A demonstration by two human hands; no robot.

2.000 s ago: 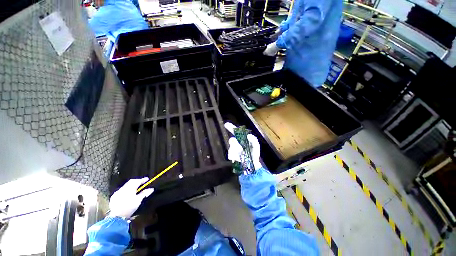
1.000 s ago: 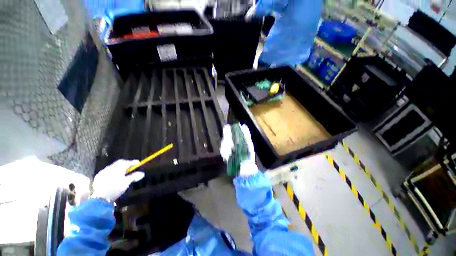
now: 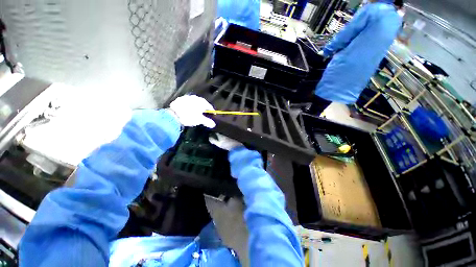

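My gloved left hand [image 3: 192, 110] holds a thin yellow stick [image 3: 235, 113] and is at the near left corner of the black slotted tray [image 3: 261, 136]. That tray looks raised at its near side. Below it another dark tray shows green boards [image 3: 195, 157]. My gloved right hand [image 3: 224, 141] is under the upper tray's near edge, by the green boards; its fingers are partly hidden, and I cannot tell if it holds anything.
A black bin [image 3: 389, 180] with a brown base, green pieces and a yellow item stands right. Another black bin [image 3: 261, 71] with red and white contents stands behind the tray. A person in a blue smock [image 3: 360, 52] stands beyond. A mesh-patterned machine panel [image 3: 151, 47] is left.
The view has turned left. My left hand has moved to the tray corner, and the tray's near side has risen, exposing green boards. My right hand has moved from beside the tray to under its edge.
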